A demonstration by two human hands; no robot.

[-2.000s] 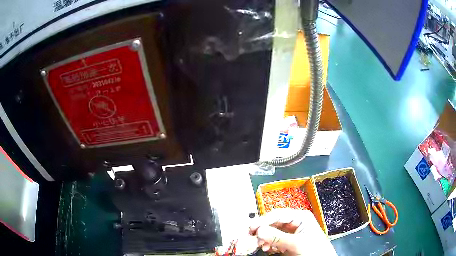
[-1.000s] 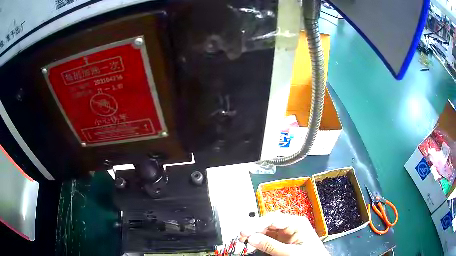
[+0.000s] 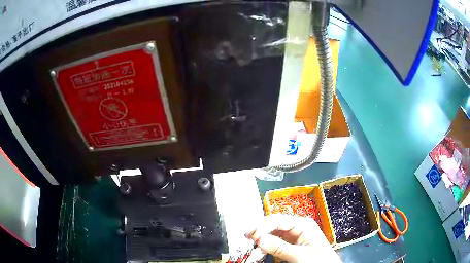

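Note:
My right hand point(image 3: 294, 240) is at the bottom centre, in front of the bin of small red pieces point(image 3: 296, 204). Its thumb and forefinger are pinched near thin red and dark wire leads point(image 3: 241, 257) at the bottom edge; a small dark end shows at the fingertips. The leads are cut off by the picture's edge. The dark die block point(image 3: 172, 231) of the machine stands to the left, under the ram point(image 3: 158, 180). A bin of small black pieces point(image 3: 348, 211) adjoins the red one. My left hand is not in view.
The machine's black body with a red warning plate point(image 3: 114, 97) fills the upper left. A ribbed conduit point(image 3: 325, 97) hangs to its right, before an open cardboard box point(image 3: 330, 146). Orange-handled scissors point(image 3: 391, 221) lie right of the bins. Another box point(image 3: 438, 174) holds bagged parts at far right.
My right hand stays near the lead ends, its fingertips slightly shifted and turned. The whole view has shifted slightly.

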